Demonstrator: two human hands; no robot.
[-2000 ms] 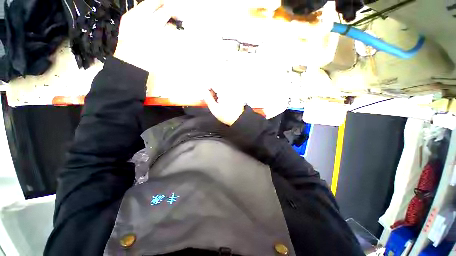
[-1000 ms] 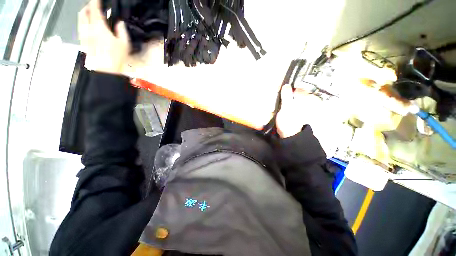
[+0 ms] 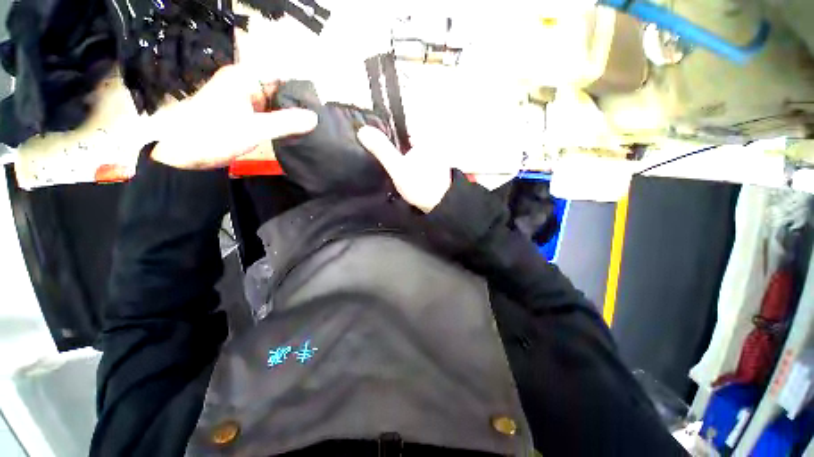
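Note:
My left hand [image 3: 234, 116] is shut on the left part of a dark grey fabric piece [image 3: 337, 152], thumb on top, at the table's front edge. My right hand [image 3: 412, 170] is at the fabric's right side with its thumb beside a black zip [image 3: 387, 94]. The zip stands out above the fabric and the right fingers hold it; glare washes out parts of both hands. A zip pile [image 3: 174, 49] lies at the upper left. Dark cloth [image 3: 58, 71] lies to its left.
The cream sewing machine [image 3: 714, 89] with a blue hose [image 3: 692, 31] is at upper right. The red-orange table edge [image 3: 256, 167] runs in front. A blue crate [image 3: 555, 228] with black cloth stands below the table. Loose zips [image 3: 299, 11] lie at the top.
The view has turned back to the right. My left hand has moved from the dark cloth at the left to the front edge with a fabric piece, beside my right hand and the zip.

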